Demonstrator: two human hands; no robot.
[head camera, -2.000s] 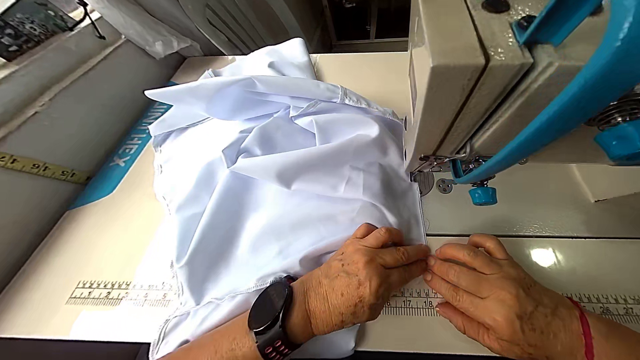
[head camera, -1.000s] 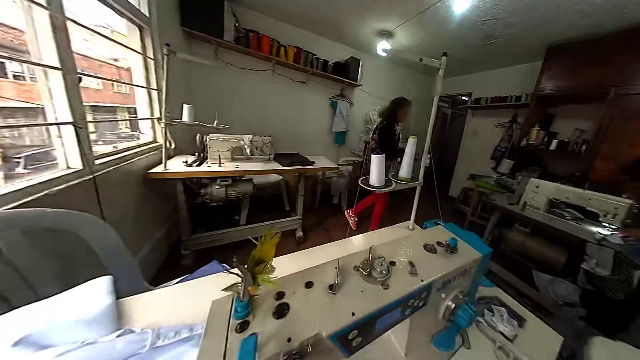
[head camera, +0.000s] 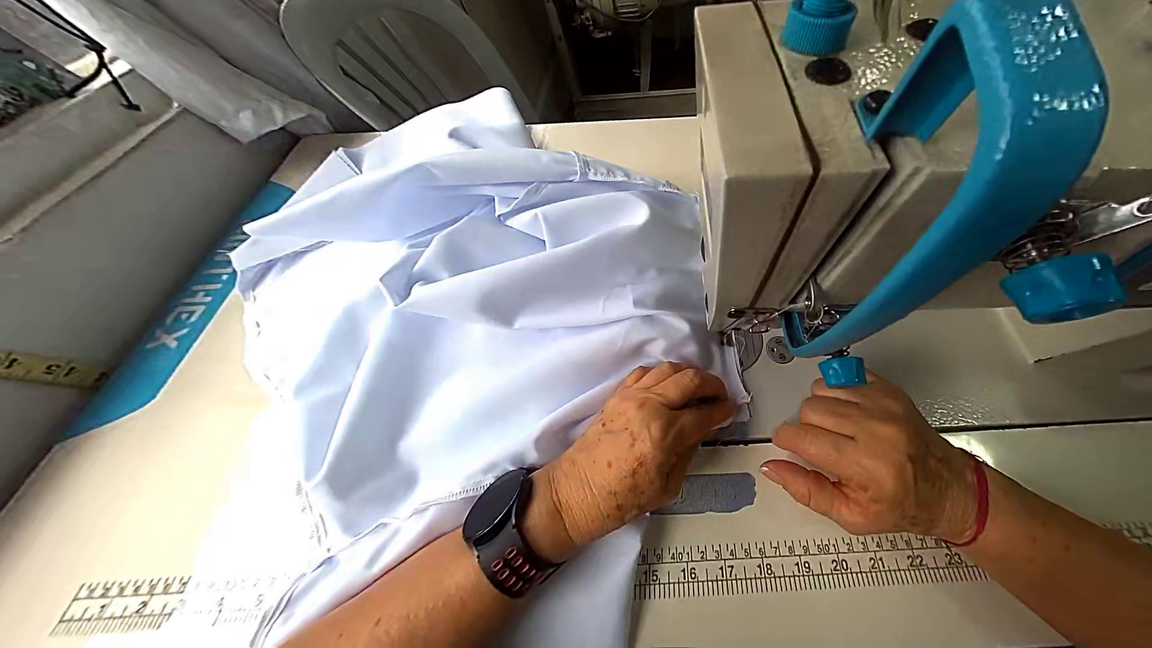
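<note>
A white fabric garment piece lies bunched across the sewing table, its right edge running to the presser foot of an industrial sewing machine. My left hand, with a dark watch on the wrist, pinches the fabric's edge just in front of the foot. Below the machine's small blue knob, my right hand is held with its fingers bent and thumb apart, a red string at its wrist. No cloth shows in it, though its palm is partly hidden.
A printed ruler scale runs along the table's near side. A blue finger guard curves down the machine front. A yellow measuring tape lies at the left edge. Behind the table stands a plastic chair, with a curtain at its left.
The view swung up to the room, then back down to the table. My right hand, beside my left at the cloth edge two seconds ago, is now apart from it, nearer the blue knob.
</note>
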